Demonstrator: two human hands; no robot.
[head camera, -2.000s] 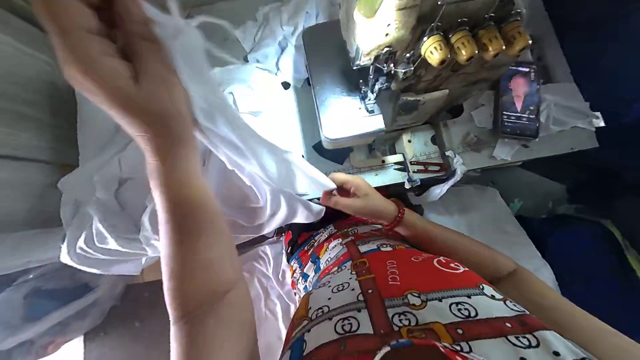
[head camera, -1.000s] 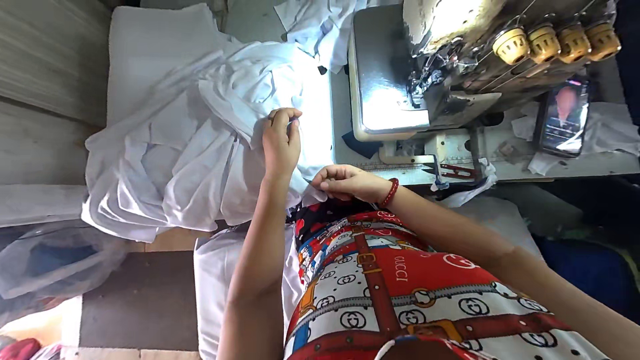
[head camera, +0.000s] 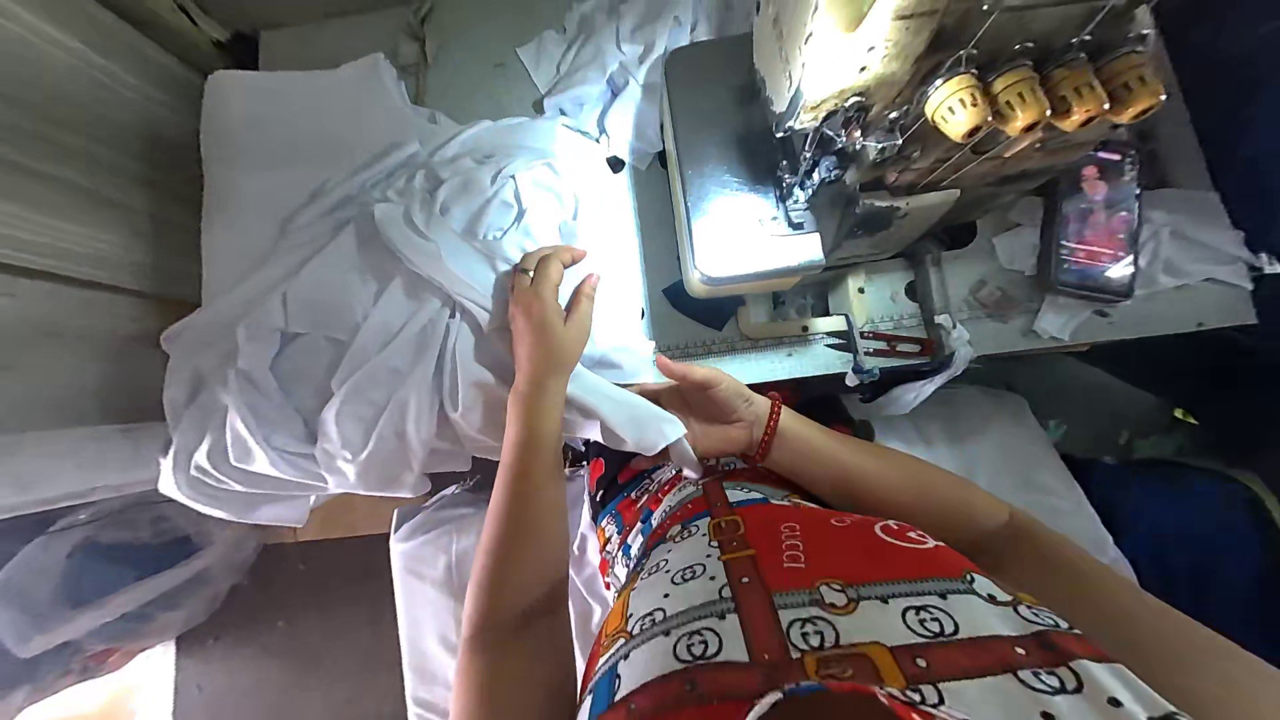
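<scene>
A large heap of white fabric (head camera: 340, 330) lies left of a sewing machine (head camera: 735, 200). My left hand (head camera: 548, 315) rests on the right side of the heap, thumb and fingers apart. Nearer my body, my right hand (head camera: 710, 408), with a red bracelet (head camera: 768, 428) at the wrist, is beside a narrow end of the white cloth, thumb raised; part of its fingers is hidden behind the cloth, so its hold cannot be told. The machine's needle and presser foot area (head camera: 798, 205) is right of both hands, with no cloth under it.
Thread snips with red handles (head camera: 895, 345) lie at the table's front edge. A phone (head camera: 1095, 225) rests on white scraps at the right, below yellow thread tension knobs (head camera: 1018, 100). More white cloth (head camera: 600, 60) lies behind the heap. A clear plastic bag (head camera: 110, 580) is at the lower left.
My left hand was raised at the upper left with cloth hanging near it two seconds ago; it now lies on the heap. My right hand's fingers, earlier pinched at the cloth's edge, have spread.
</scene>
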